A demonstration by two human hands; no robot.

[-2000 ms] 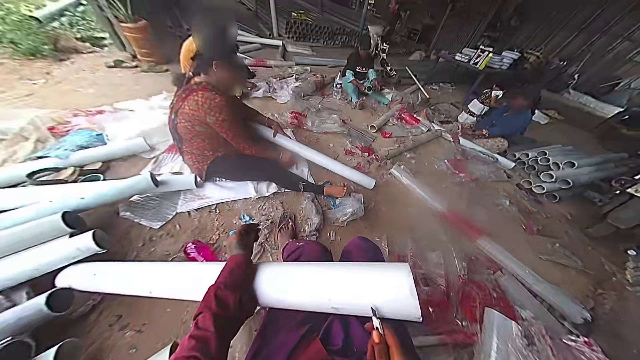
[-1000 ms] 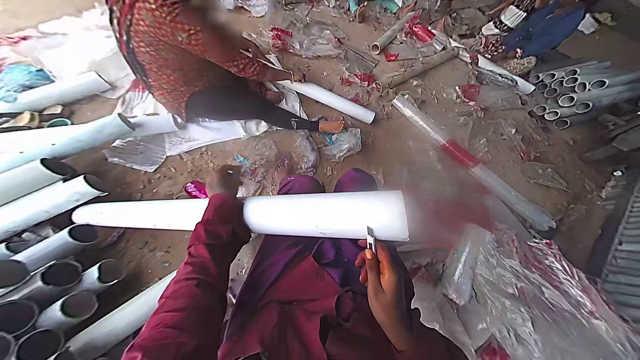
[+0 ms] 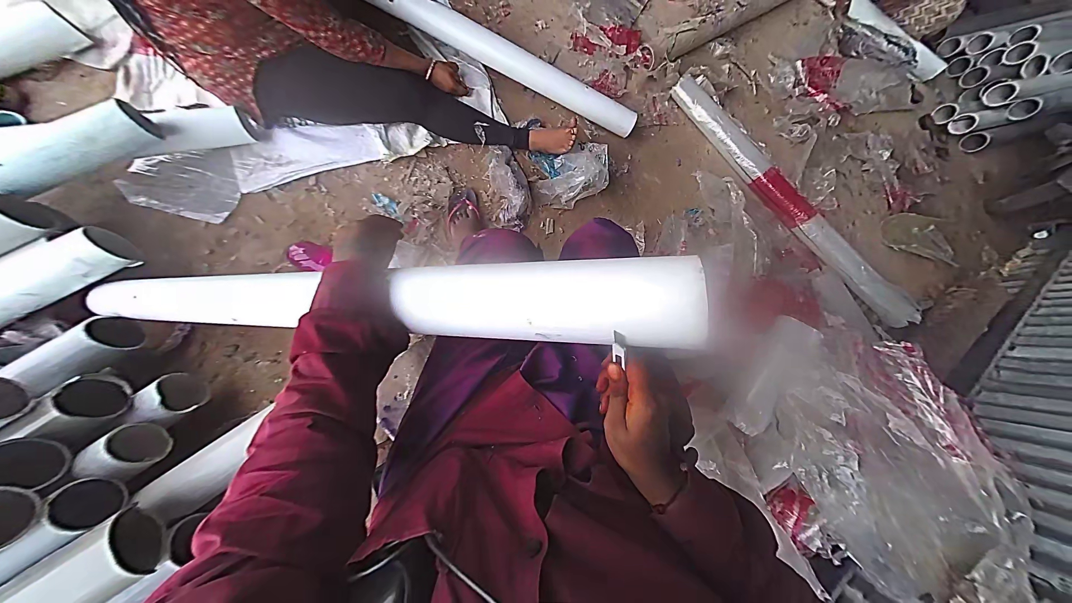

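Observation:
A long white plastic pipe [image 3: 536,301] lies across my lap, reaching from the left pipes to just right of my knees. My left hand [image 3: 368,243] is on the far side of the pipe, with the forearm lying over it; its fingers are blurred. My right hand [image 3: 641,410] grips a small metal blade [image 3: 619,350], its tip at the pipe's near edge close to the right end. My thumb presses along the blade's lower part.
Stacked pipes [image 3: 92,398] fill the left side. A seated person [image 3: 352,84] is ahead with another pipe [image 3: 536,67]. Crumpled clear plastic film [image 3: 888,452] covers the right ground, near a wrapped pipe [image 3: 783,197], more pipes [image 3: 1001,75] and corrugated metal sheet [image 3: 1030,402].
The view has tilted down a lot. The pipe stays across my lap, and my right hand keeps the blade by its right end.

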